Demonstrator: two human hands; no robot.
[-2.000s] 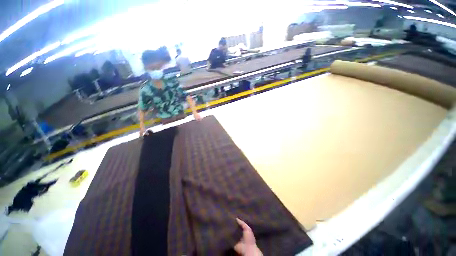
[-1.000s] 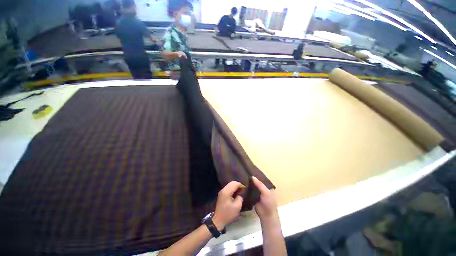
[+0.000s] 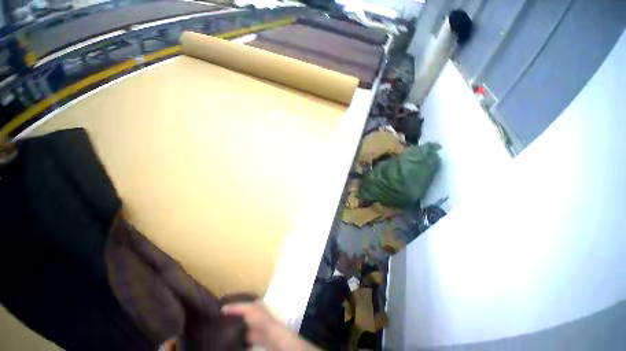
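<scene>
A brown plaid fabric ply [image 3: 147, 281] hangs in folds at the lower left, its black reverse [image 3: 51, 212] turned up towards the left edge. My right hand [image 3: 257, 325], blurred at the bottom, grips the ply's near corner. Only a small part of my left hand [image 3: 169, 344] shows at the bottom edge, against the cloth; its grip is hidden. Tan underlay paper [image 3: 199, 158] lies on the white-edged table beside and under the ply.
A thick paper roll [image 3: 268, 68] lies across the table's far part, with more dark plaid [image 3: 322, 48] beyond it. A blurred hand shows at the left edge. On the floor at right are a green bundle [image 3: 401, 177] and brown scraps [image 3: 367, 308], beside a white wall [image 3: 508, 253].
The view has swung right. The cloth and my hands now sit lower left, and the ply's black side is spread wider. The coworker's body has left the view.
</scene>
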